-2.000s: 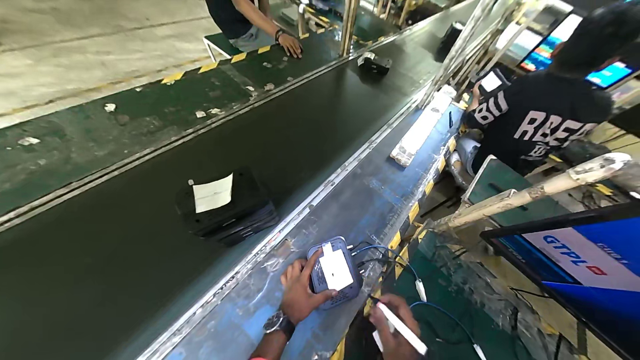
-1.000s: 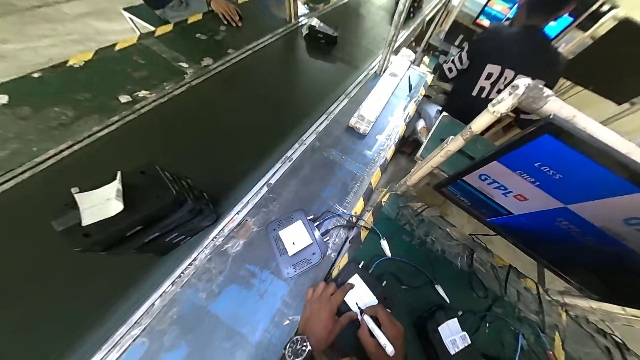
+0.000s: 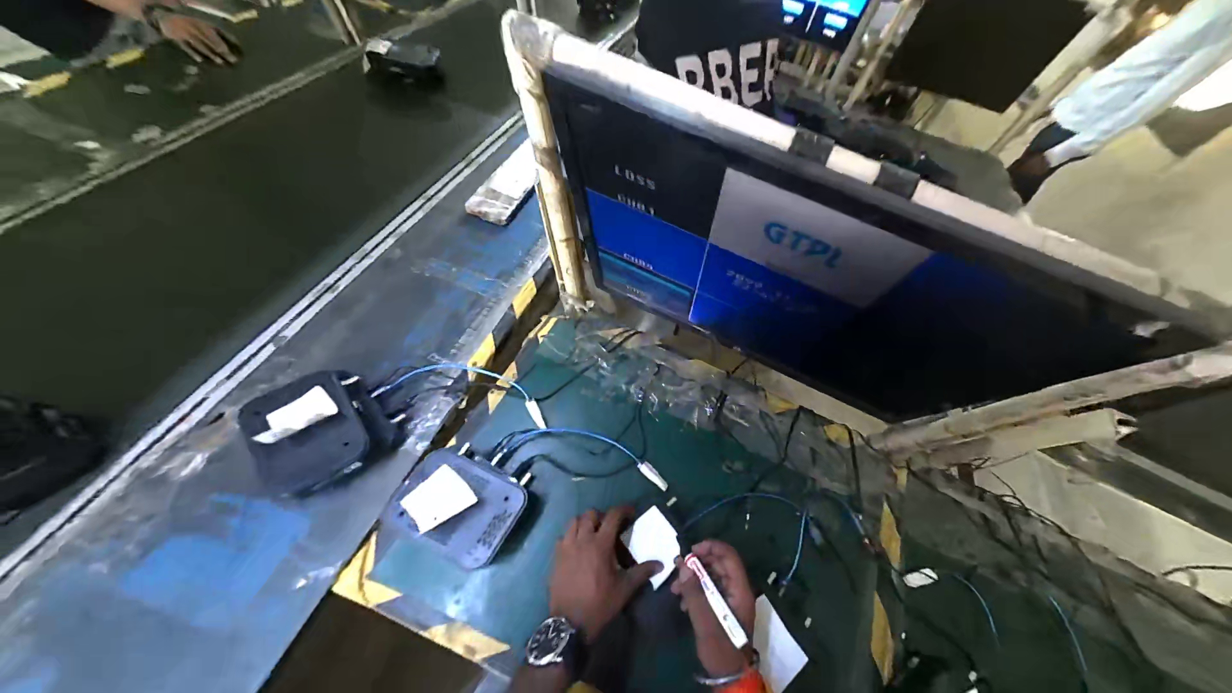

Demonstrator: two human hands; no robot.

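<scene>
My left hand [image 3: 592,568], with a watch on the wrist, lies on the green mat and pins a small white paper [image 3: 654,545] with thumb and fingers. A white-and-red marker pen [image 3: 715,601] is gripped in my right hand [image 3: 724,577], just right of that paper. Another white paper [image 3: 778,647] lies beside my right wrist. Left of my hands a blue-grey set-top box [image 3: 486,520] with a paper on top sits on the mat's edge, cables plugged in. A darker set-top box [image 3: 332,452], also with a paper on it, stands on the metal ledge.
A large monitor [image 3: 818,260] in a taped frame stands ahead. The dark conveyor belt [image 3: 192,231] runs along the left, carrying a black box [image 3: 409,63]. Cables [image 3: 577,433] cross the mat. Another person's hand [image 3: 197,37] is at the upper left; a person in a black shirt sits behind the monitor.
The view has swung right, toward the monitor. One second ago both hands were over a paper on a dark box; now they are at a paper on the mat.
</scene>
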